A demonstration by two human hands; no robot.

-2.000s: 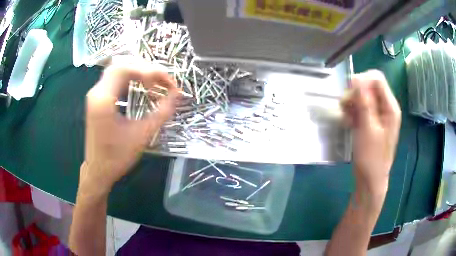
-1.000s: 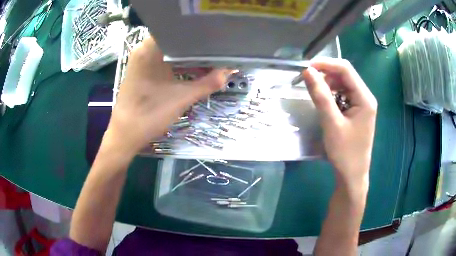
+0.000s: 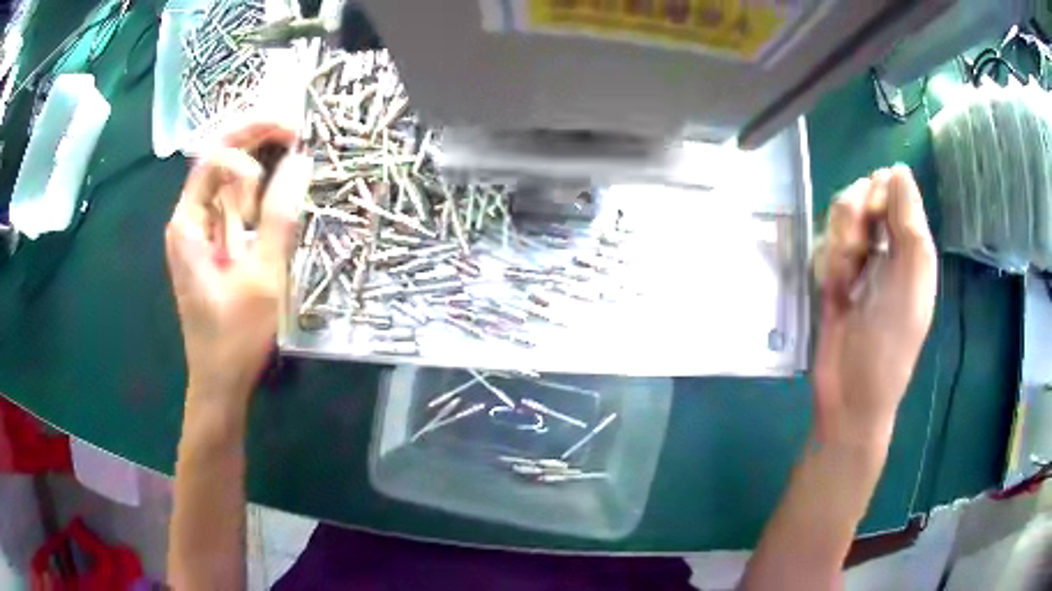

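Silvery metal pins lie heaped over the left and middle of the shiny metal tray. The dark fixture block stands on the tray beneath the grey machine head. My left hand is at the tray's left edge, slightly blurred, thumb and fingers apart, with nothing visible in it. My right hand is just beyond the tray's right edge, fingers curled around metal pins, which show only as a small greyish bit between the fingers. A clear front bin holds several pins and a small loop.
A clear bin full of pins is at the upper left. A translucent narrow box lies far left. Ridged clear plastic boxes stand far right, near dark cables. The machine head overhangs the tray's back. Red items show below the bench at left.
Since one second ago, both hands have moved outward from the fixture block, left hand to the tray's left edge, right hand past its right edge. The block and pin heap are more exposed.
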